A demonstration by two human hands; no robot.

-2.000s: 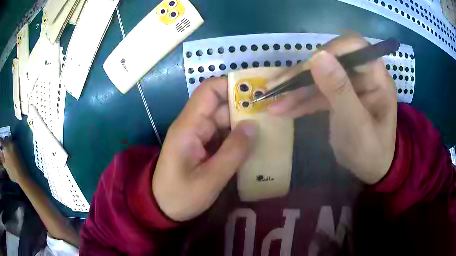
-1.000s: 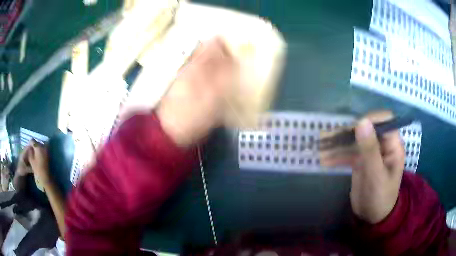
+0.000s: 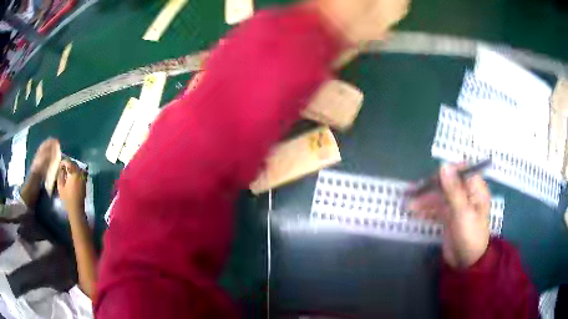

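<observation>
My right hand [image 3: 461,215] holds the dark tweezers [image 3: 451,177] over the carrier sheet [image 3: 367,199], a white strip with rows of dark dots. My left arm, in a red sleeve, reaches far forward across the table. My left hand [image 3: 367,15] is at the top edge, blurred and partly cut off, so whether it holds anything is unclear. A cream phone back cover [image 3: 296,162] with a yellow camera area lies left of the sheet. Another cover [image 3: 336,104] lies just beyond it. Both are partly hidden by or close to my sleeve.
Spare dotted sheets [image 3: 498,124] overlap at the upper right. More covers [image 3: 140,118] lie at the left, others beyond the pale curved strip [image 3: 430,43]. Another person's hands [image 3: 68,180] are at the far left. A thin pale line [image 3: 269,249] runs down the table.
The cover from two seconds ago is no longer held before me. My left hand has moved forward to the top edge. My right hand has lowered over the sheet, still with the tweezers. The view has shifted.
</observation>
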